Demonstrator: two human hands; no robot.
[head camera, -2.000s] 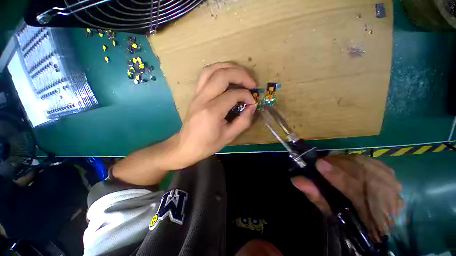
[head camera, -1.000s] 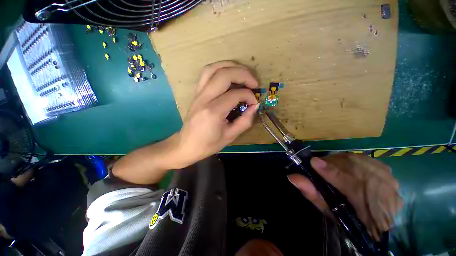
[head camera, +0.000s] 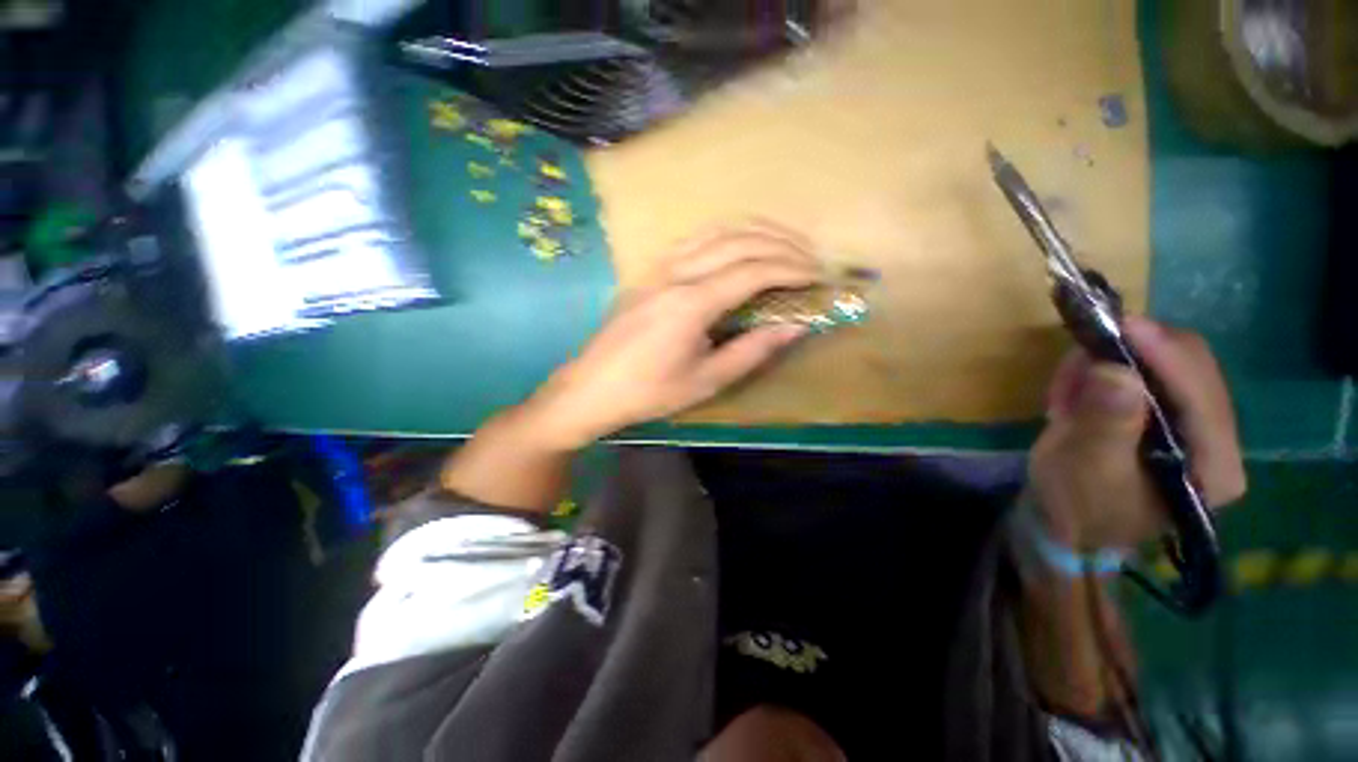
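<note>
The view is blurred. My left hand (head camera: 663, 335) rests over the cardboard mat (head camera: 923, 194), its fingers and thumb closed around the PCB strip (head camera: 846, 310). The strip's green right end with a bright spot sticks out past my fingertips; the rest is partly hidden by the hand. My right hand (head camera: 1110, 424) grips the black handle of the soldering iron (head camera: 1035, 223). The iron's metal tip points up and left over the right part of the mat, apart from the strip.
A loose pile of yellow-and-black components (head camera: 548, 209) lies left of the mat. Farther left is a white component tray (head camera: 305, 209). A fan with a wire guard (head camera: 596, 90) stands behind the mat. A round pot (head camera: 1296, 67) is at the back right.
My right hand has lifted the soldering iron up and right, away from the strip. The whole view has shifted, so the tray and components appear farther right. My left hand still holds the strip.
</note>
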